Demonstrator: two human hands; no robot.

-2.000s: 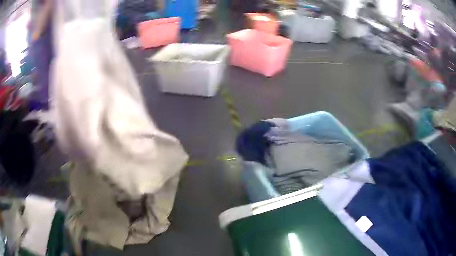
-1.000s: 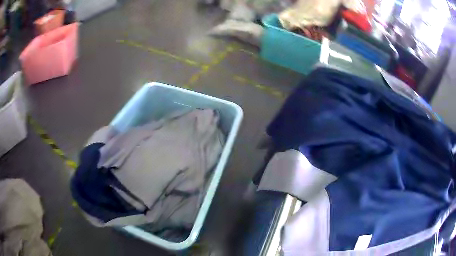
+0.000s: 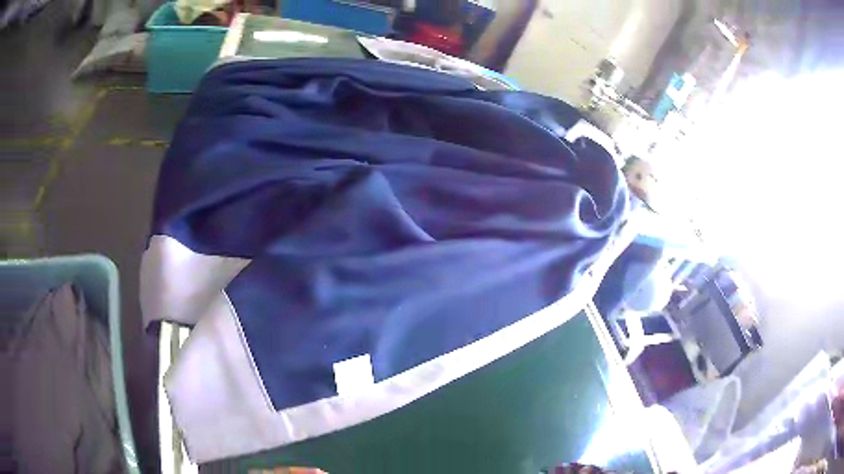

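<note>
A large navy cloth panel (image 3: pixel 398 213) lies in folds over a green-topped table (image 3: pixel 481 417). Pale grey-white bands (image 3: pixel 222 389) run along its left corner and its front edge. A small white square (image 3: pixel 353 376) lies on the cloth near the front band. The far right end of the cloth is bunched towards the bright glare. Neither of my hands can be made out. Only small orange-brown and dark slivers show at the bottom edge, too cut off to name.
A light blue bin (image 3: pixel 116 352) with grey cloth (image 3: pixel 60 380) stands at the lower left. A teal bin (image 3: pixel 176 60) stands at the upper left. A blurred machine area (image 3: pixel 615 93) is at the upper right. A dark grey box-like object (image 3: pixel 717 324) is at the right. Strong glare hides the far right.
The view has swung right, from the floor bins to the table. The navy cloth has shifted from the right side to the middle of the picture, and the light blue bin to the left edge.
</note>
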